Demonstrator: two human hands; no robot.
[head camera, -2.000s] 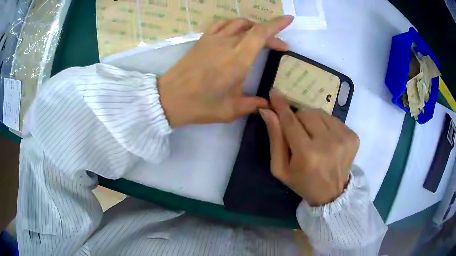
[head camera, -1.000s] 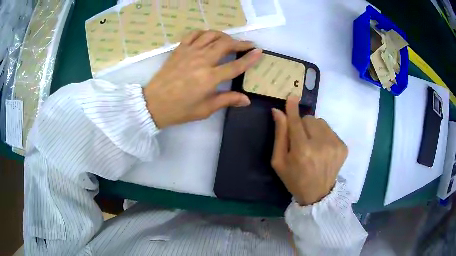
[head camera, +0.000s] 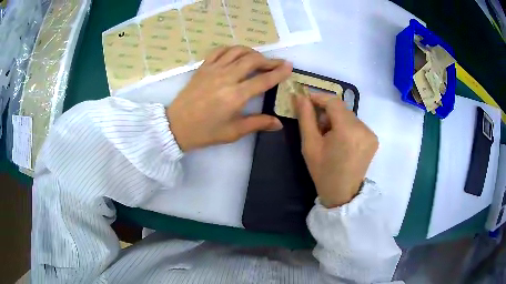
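Observation:
A black phone case (head camera: 274, 183) lies in front of me, its window end away from me. A tan adhesive sticker (head camera: 327, 83) surrounds the window, and part of its centre is lifted so a dark opening with a tan rim shows. My right hand (head camera: 338, 147) pinches the lifted tan centre piece (head camera: 294, 93) between thumb and finger; the piece is blurred and partly hidden. My left hand (head camera: 224, 100) rests at the case's left edge, fingertips at the sticker's upper left corner and thumb on the case.
A sticker sheet (head camera: 161, 47) lies beyond my left hand on the white foam sheet (head camera: 383, 144). A blue scrap bin (head camera: 408, 69) with tan bits is at the upper right. A finished case (head camera: 477, 161) lies on the right-hand sheet. Plastic-wrapped strips (head camera: 44, 72) are at far left.
The sticker's centre, flat under my right index finger a second ago, is now partly peeled up. My right hand has moved up and left. My left hand has stayed at the case's left edge.

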